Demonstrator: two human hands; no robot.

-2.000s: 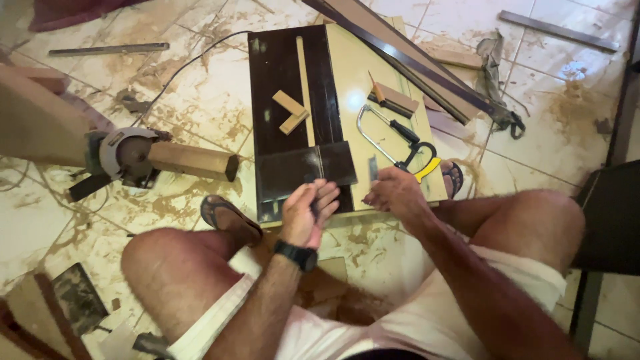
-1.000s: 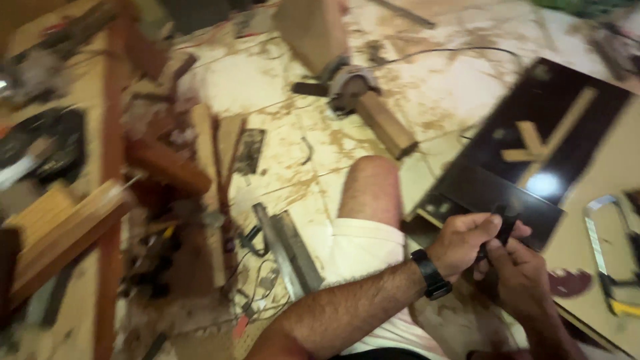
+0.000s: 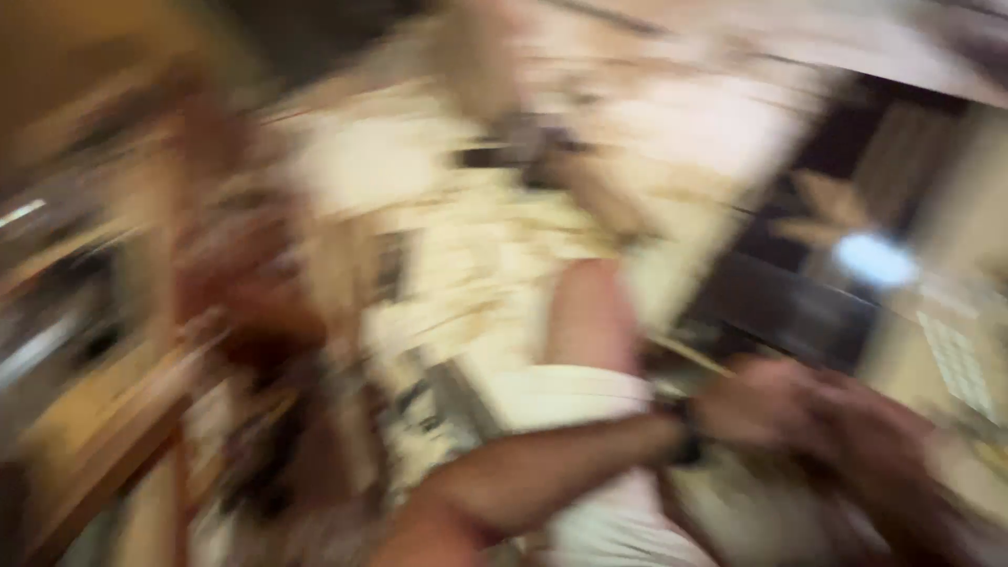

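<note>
Strong blur covers the whole head view. My left hand (image 3: 760, 402), with a dark watch on its wrist, meets my right hand (image 3: 854, 421) at the lower right, near the lower edge of a dark board (image 3: 787, 295). Whether either holds anything is hidden by blur and overlap. On the board lie small pale wooden pieces (image 3: 827, 209), beside a bright glare spot. The frame of a hacksaw (image 3: 957, 366) shows faintly to the right of the hands.
A power tool (image 3: 535, 146) on the floor touches a wooden block (image 3: 602, 193) at upper centre. Wooden beams (image 3: 118, 441) and blurred clutter fill the left side. Near my knee lies a grey metal-looking bar (image 3: 465, 394). Dust or shavings cover the tiled floor (image 3: 465, 268).
Two seconds ago my hands were apart at the dark board's edge; one second ago they had come together, and they remain so. The view has swung left.
</note>
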